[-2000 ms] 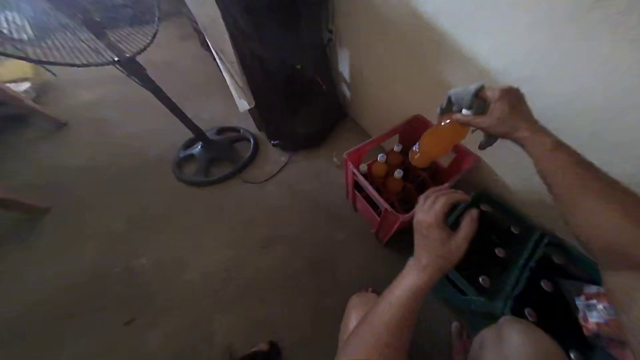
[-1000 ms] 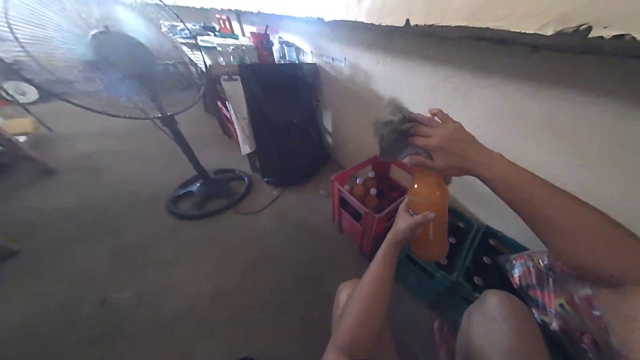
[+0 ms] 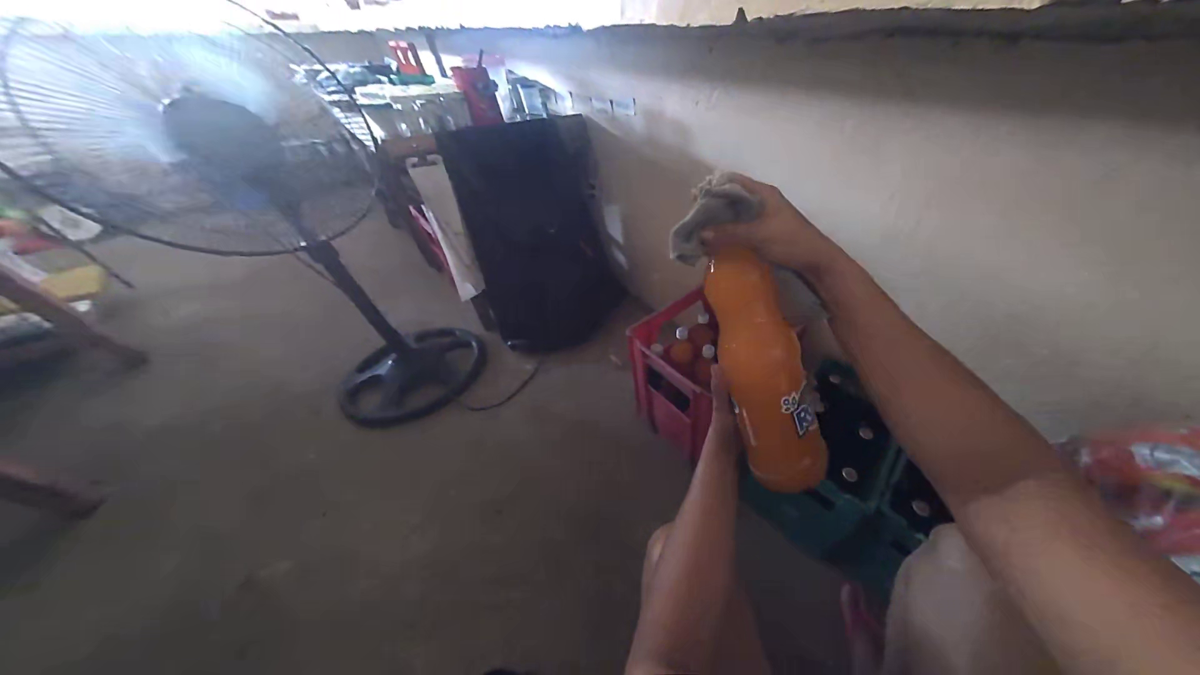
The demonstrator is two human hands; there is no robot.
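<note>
A bottle of orange soft drink (image 3: 761, 375) is held up in front of me, its base tilted toward the lower right. My right hand (image 3: 769, 225) grips its neck through a grey cloth (image 3: 712, 211), which hides the bottle's top. Along the bottle's left side, my left hand (image 3: 722, 412) supports the lower body, with its fingers mostly hidden. Behind the bottle stands a red plastic crate (image 3: 670, 417) with several capped orange bottles (image 3: 682, 352). Nearer to me are green plastic crates (image 3: 806, 520) with several capped bottles inside, partly covered by my right arm.
A pedestal fan (image 3: 398, 361) stands on the floor at the left, its cable trailing right. A dark-covered stand (image 3: 534, 234) is beyond the crates, near a table of jars (image 3: 417, 108). The wall (image 3: 984, 216) runs along the right. Red plastic packaging (image 3: 1148, 469) lies at the right edge.
The orange bottle, over the red crate two seconds ago, is now raised nearer to me. My left hand has left the crates' edge and taken hold of the bottle. The view has tilted up.
</note>
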